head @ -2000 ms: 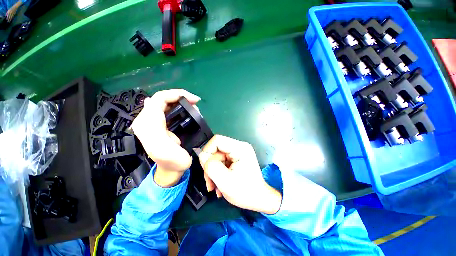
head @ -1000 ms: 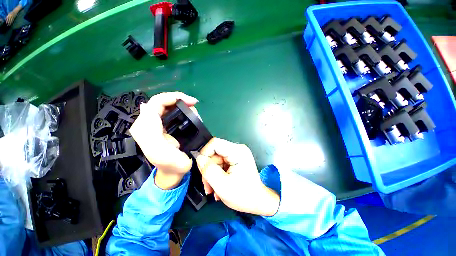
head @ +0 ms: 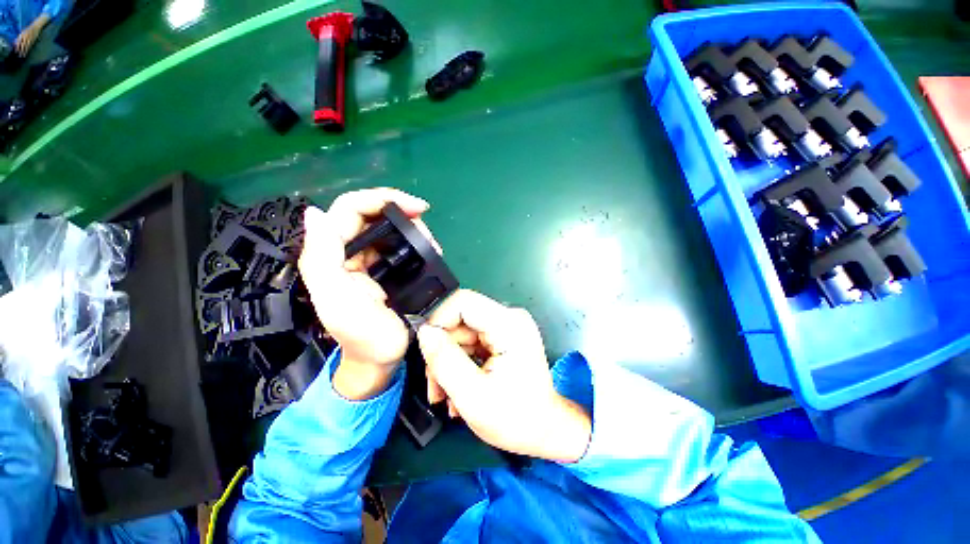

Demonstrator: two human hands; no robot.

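Note:
My left hand point(head: 356, 287) holds a black fork housing point(head: 410, 260) tilted above the bench, its open slot facing up. My right hand point(head: 495, 372) is at the housing's lower end, with thumb and index finger pinched together there. A small pale glint shows at those fingertips; whether it is a separate part I cannot tell. Another black bracket piece point(head: 421, 423) lies on the bench just below my hands, partly hidden by them. Loose black moulded parts point(head: 247, 266) lie in a pile left of my left hand.
A blue bin point(head: 734, 244) at right holds rows of black forks with bright ends. A black tray point(head: 160, 351) with a clear plastic bag point(head: 69, 287) is at left. A red-and-black handle unit point(head: 330, 80) and small black components point(head: 455, 74) lie at the back. A person's hand shows top left.
The handle unit and the small black components have shifted left along the far line. The housing and my hands have moved only slightly; my left hand still holds it.

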